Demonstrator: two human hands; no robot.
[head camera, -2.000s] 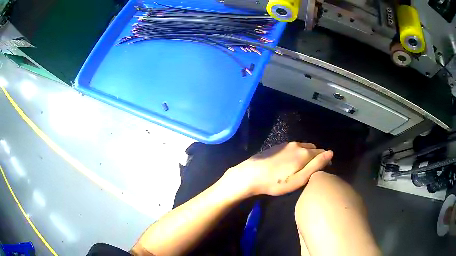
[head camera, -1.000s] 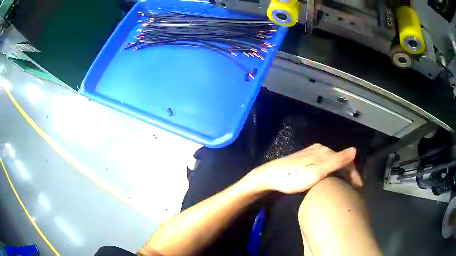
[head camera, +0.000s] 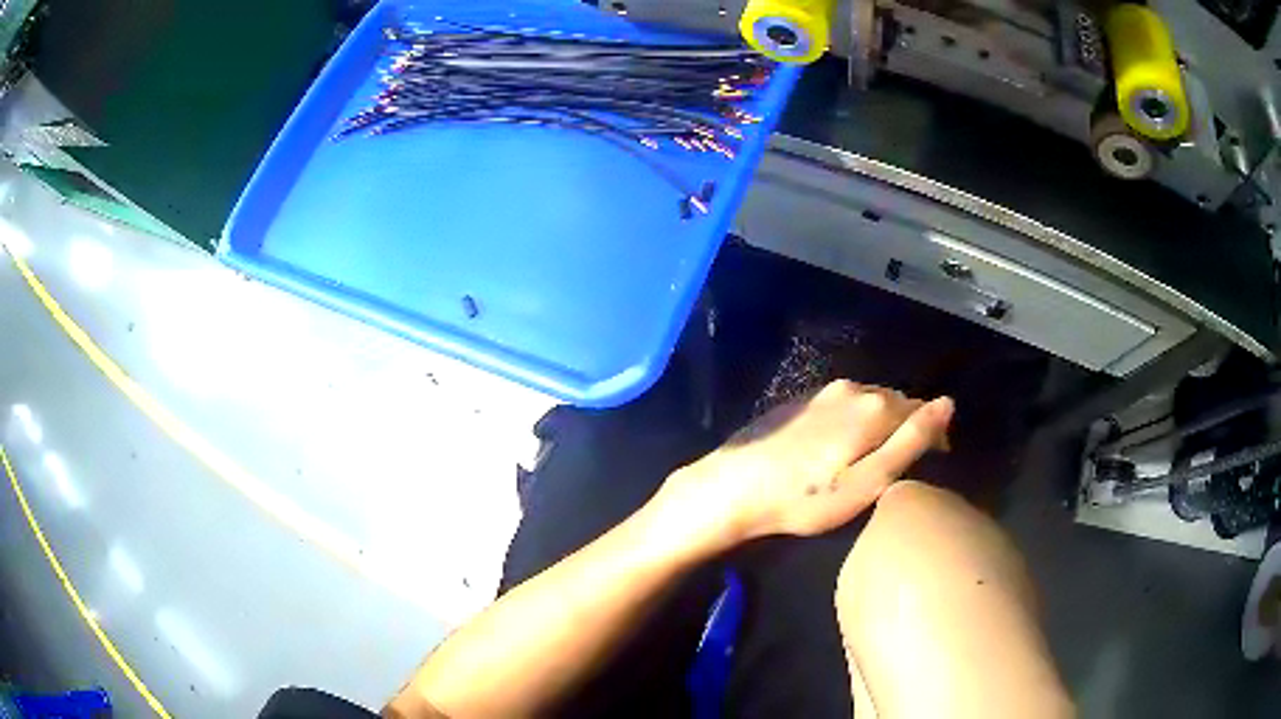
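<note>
My left hand (head camera: 829, 457) shows its back and lies across the end of my right forearm (head camera: 955, 597), over the dark space in front of the bench. Its fingers are partly hidden, and whether they close on anything cannot be seen. My right hand is hidden behind my left hand; only the forearm shows. A loose bundle of black wires (head camera: 562, 87) with copper-coloured ends lies across the far part of the blue catch tray (head camera: 464, 211). Small dark bits lie near the tray's right side, and a single bit (head camera: 471, 305) lies near its front wall.
Yellow feed rollers (head camera: 785, 28) and the grey machine (head camera: 969, 49) are at the top right. A grey drawer (head camera: 983, 288) runs below the bench top. A metal frame with dark rollers (head camera: 1180, 478) is at the right. Glittering scrap (head camera: 801, 368) shows beyond my left hand.
My left hand moved right with its fingers spread further a second ago, then came back left, its fingers now closer together. The camera view shifted slightly. The wires in the tray look unchanged.
</note>
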